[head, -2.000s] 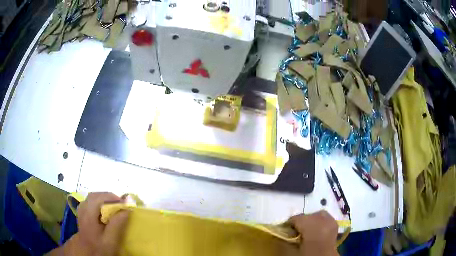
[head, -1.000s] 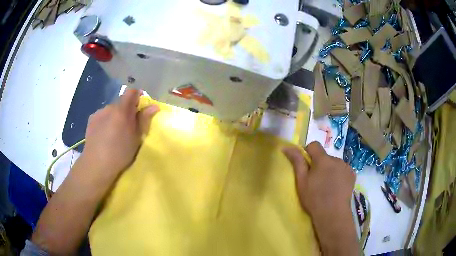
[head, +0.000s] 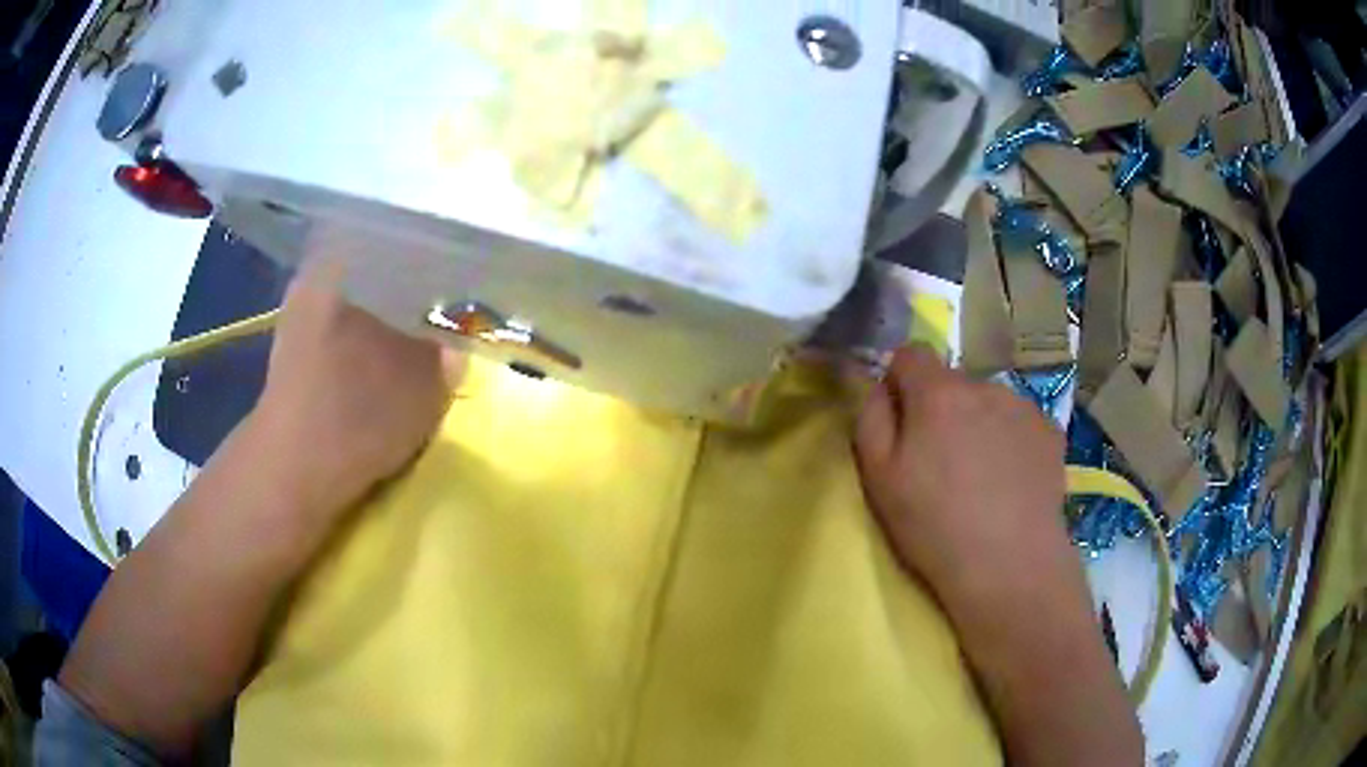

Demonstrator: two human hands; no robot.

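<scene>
A yellow tote bag [head: 600, 570] with a centre seam lies spread before me, its top edge under the front of the white sewing machine head [head: 495, 165]. My left hand [head: 352, 375] holds the bag's top left corner; its fingertips are partly hidden by the machine head. My right hand [head: 960, 450] grips the top right corner. Thin yellow handles loop out on both sides, the left handle [head: 93, 435] and the right handle [head: 1157, 547]. The needle area and clamp are mostly hidden behind the head and bag.
Tan tabs with blue-wrapped hooks [head: 1162, 300] are piled on the right of the white table [head: 90, 270]. Thread snips [head: 1195, 644] lie at the lower right. A red button [head: 162, 189] is on the machine's left. Yellow fabric hangs beyond the right edge.
Over the last second the bag and both hands have moved further in towards the machine. The view has come closer to the machine head. Both hands have kept hold of the bag.
</scene>
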